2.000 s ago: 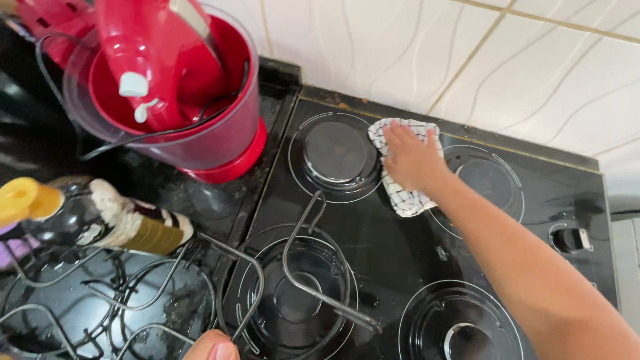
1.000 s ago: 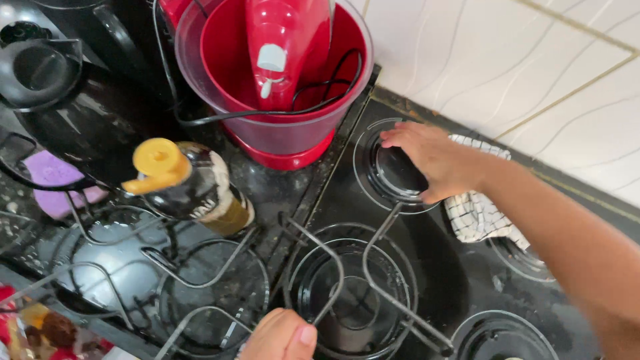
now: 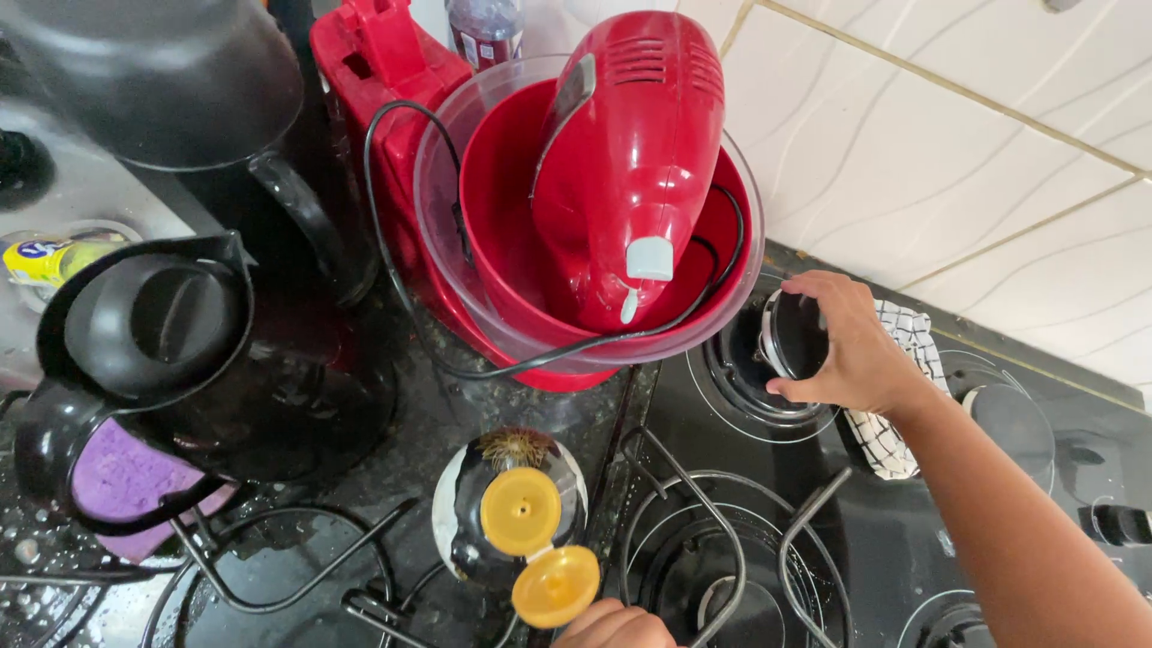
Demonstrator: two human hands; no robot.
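Note:
My right hand (image 3: pixel 850 346) grips a round black burner cap (image 3: pixel 799 335), tilted on edge over the back left burner (image 3: pixel 733 373) of the black cooktop. Just right of that hand lies a black-and-white checked cloth (image 3: pixel 891 441), bunched near the tiled wall. My left hand (image 3: pixel 616 625) shows only in part at the bottom edge, fingers curled, beside a wire pan support (image 3: pixel 733 558); what it holds is hidden. Close to it stands a bottle with an open yellow flip cap (image 3: pixel 520 511).
A red stand mixer (image 3: pixel 630 171) with its bowl and cord stands at the back. To the left are a black jug (image 3: pixel 162 333), a purple sponge (image 3: pixel 135 477), a larger black appliance (image 3: pixel 162 81) and more wire pan supports (image 3: pixel 297 594). A control knob (image 3: pixel 1116 524) sits far right.
My right hand let go of the cloth, moved left to the back left burner and has now lifted and tilted its cap. The view has shifted left.

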